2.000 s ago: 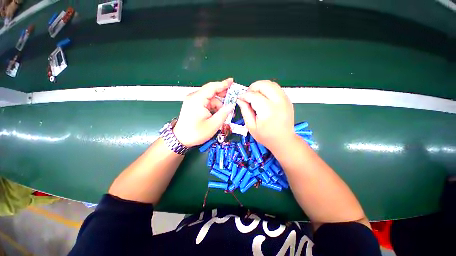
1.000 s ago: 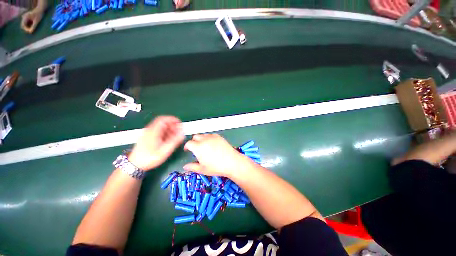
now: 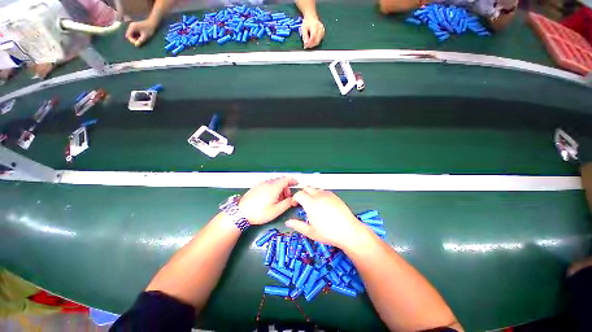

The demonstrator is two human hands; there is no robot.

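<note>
My left hand (image 3: pixel 265 201), with a metal watch on the wrist, is at the white rail with its fingers curled. My right hand (image 3: pixel 324 219) is beside it, fingers bent, over the upper edge of the pile of blue cells (image 3: pixel 305 269). The fingertips of both hands nearly meet. A bit of blue shows between the hands; I cannot tell whether either hand grips it. Thin red leads stick out of the pile. A white frame (image 3: pixel 211 141) with a blue cell beside it lies on the green belt just beyond the rail.
More white frames lie on the belt: one further back (image 3: pixel 343 76), one at the right (image 3: pixel 567 144), several at the left. Across the belt, people's hands rest beside two piles of blue cells (image 3: pixel 234 27). A red-pink tray (image 3: pixel 563 42) is at the far right.
Two seconds ago both hands held a white frame with a circuit board; that frame is out of them. Since one second ago the hands have come closer together, and the view has shifted.
</note>
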